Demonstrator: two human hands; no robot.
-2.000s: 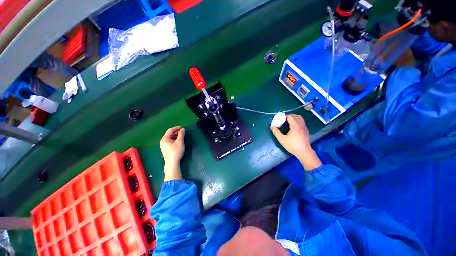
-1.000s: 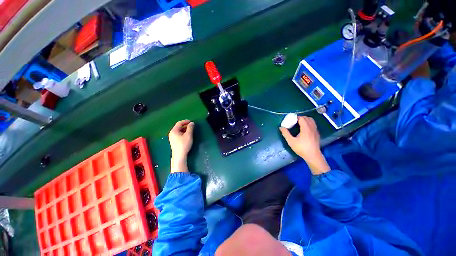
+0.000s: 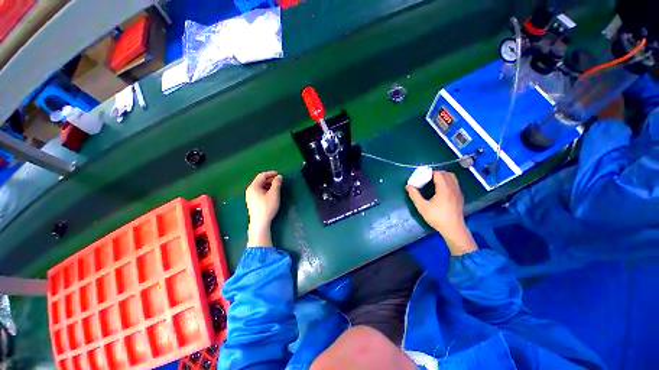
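Observation:
My right hand (image 3: 442,202) is closed around a small white bottle (image 3: 420,176) at the bench's front edge, near the blue box. My left hand (image 3: 263,199) rests above the bench left of the clamp fixture, fingertips curled together; whether something tiny is between them cannot be told. The black toggle clamp fixture (image 3: 350,205) stands between my hands, with its red handle (image 3: 313,104) pointing up and away. Neither hand touches it.
A red blister tray (image 3: 130,289) lies at the lower left over another holding black parts. Round parts (image 3: 194,157) sit on the green belt. A blue control box (image 3: 480,123) is at the right, beside a neighbour's blue sleeve (image 3: 614,166). A clear plastic bag (image 3: 235,43) lies on the far ledge.
The camera view has shifted, so the fixture and box appear further right. The round parts on the belt have moved slightly left relative to the fixture. My hands keep nearly the same pose.

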